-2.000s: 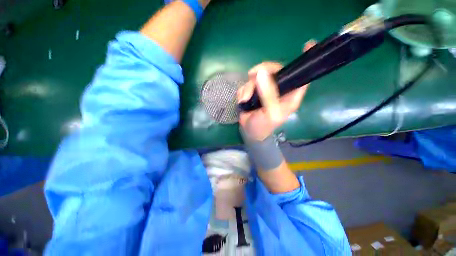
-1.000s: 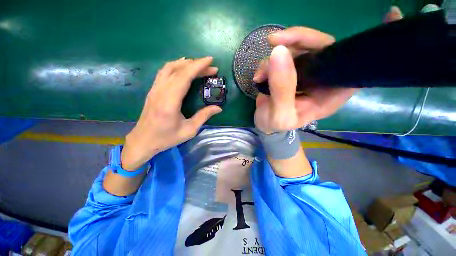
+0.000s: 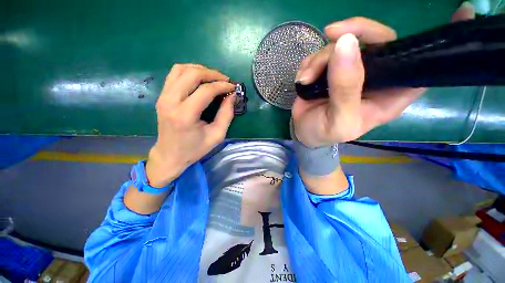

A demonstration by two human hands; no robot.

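Note:
A small black housing with silvery details lies on the green bench near its front edge. My left hand has thumb and fingertips closed at its left side and covers part of it. My right hand is wrapped around the thick black electric screwdriver, whose narrow end points left beside the screw dish. The round grey dish with a dotted surface lies flat, right of the housing. The screwdriver's rear runs out at the right edge. No screw can be made out at my fingertips.
The shiny green bench spans the top of the view. A black cord runs right from near my right wrist, and a white wire hangs at the right. Cardboard boxes stand on the floor, lower right.
My left hand has come in to the housing over two seconds, and its fingertips have closed at the housing since one second ago. My right hand has shifted slightly right, uncovering more of the dish.

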